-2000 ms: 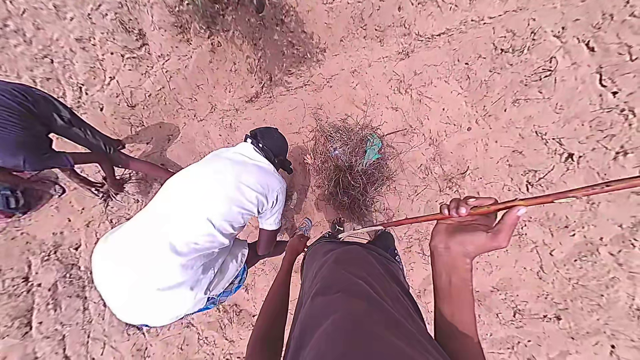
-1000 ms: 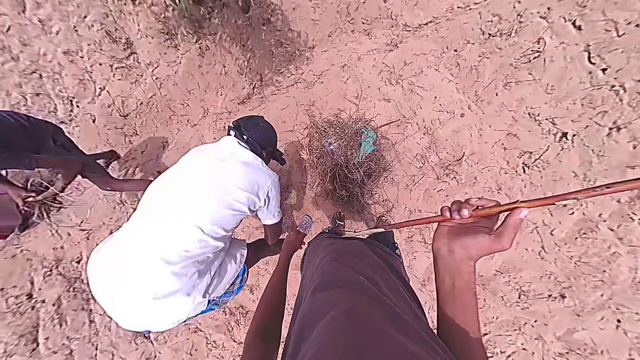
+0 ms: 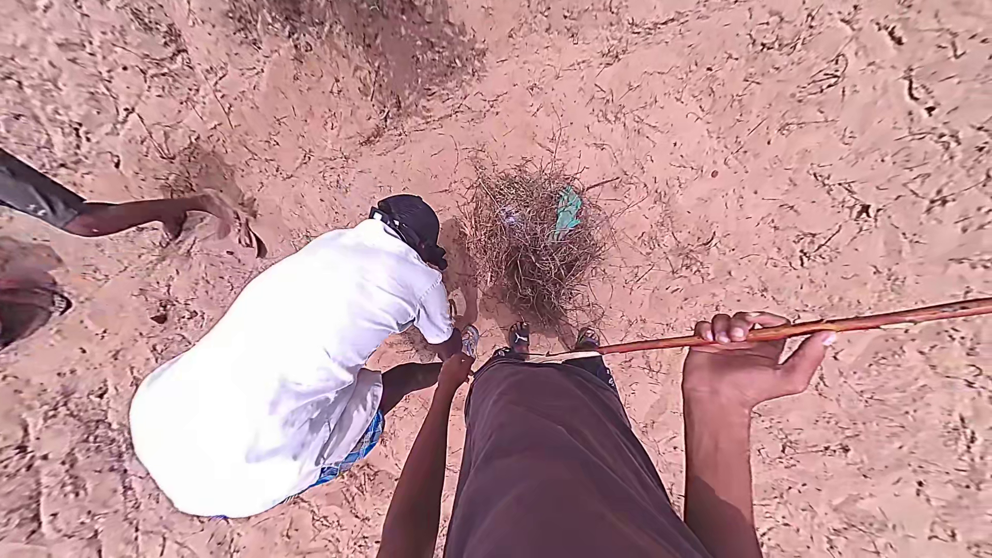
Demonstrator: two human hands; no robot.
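Note:
My right hand (image 3: 748, 356) grips a long reddish-brown wooden stick (image 3: 876, 322), thumb below and fingers curled over it. The stick runs from the right edge of the view to the front of my dark shirt (image 3: 558, 457), where its thinner end looks pale. On the other side my left hand (image 3: 456, 370) is closed beside my waist, next to the hand of a crouching person; what it holds is too small to tell. A heap of dry twigs (image 3: 535, 271) with a green scrap (image 3: 567, 211) in it lies just beyond my sandalled feet (image 3: 519, 337).
A person in a white shirt (image 3: 271, 349) and black cap (image 3: 411, 221) crouches close at my left. Another person's bare limb (image 3: 147, 213) reaches in from the left edge. Sandy ground (image 3: 775, 186) with scattered twigs surrounds us, and darker brush (image 3: 387, 39) stands at the top.
The person at the far left has shifted, and a limb now stretches toward the crouching person. My right hand keeps its hold on the stick in about the same place.

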